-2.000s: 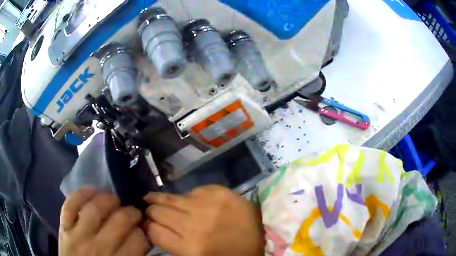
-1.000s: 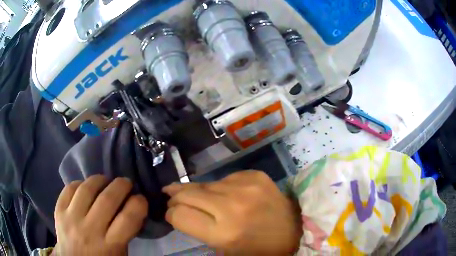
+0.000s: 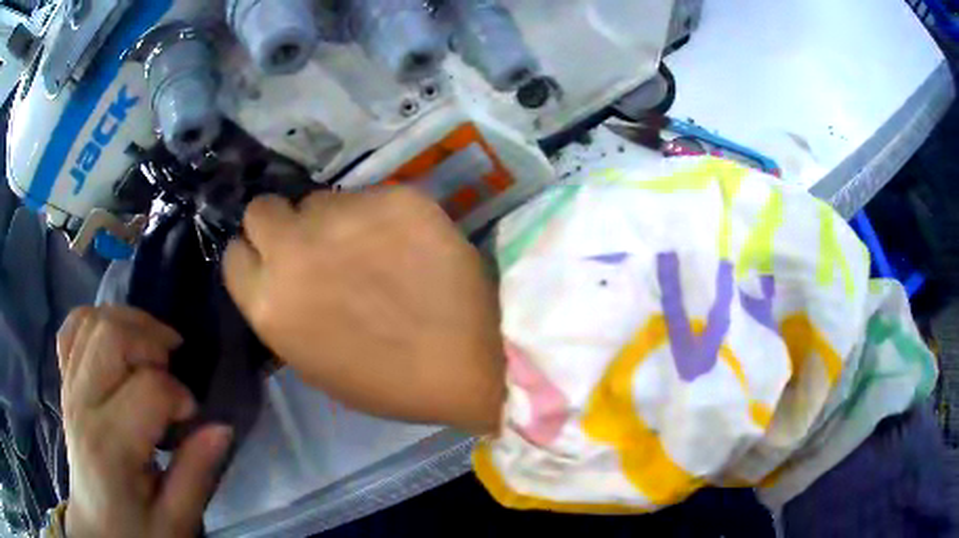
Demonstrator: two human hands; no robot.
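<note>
A dark fabric piece point(image 3: 200, 305) runs from the needle area point(image 3: 216, 215) of the white and blue overlock machine point(image 3: 305, 126) down between my hands. My left hand point(image 3: 121, 405) holds the fabric's left edge, with the thumb apart at the lower right. My right hand point(image 3: 368, 299) lies over the fabric's right side, close to the presser foot, its fingertips at the needle area. The right hand hides part of the orange warning label point(image 3: 447, 173) and the recessed opening. The exact seam is hidden.
Pink and blue thread snips point(image 3: 726, 142) lie on the white table right of the machine, partly behind my patterned sleeve cover point(image 3: 684, 336). Dark garments point(image 3: 32, 315) hang at the left. A blue crate point(image 3: 883, 252) shows at the right.
My right hand has moved up and left toward the needle area, now covering part of the label panel. My left hand has shifted left. The machine appears farther up and left in view.
</note>
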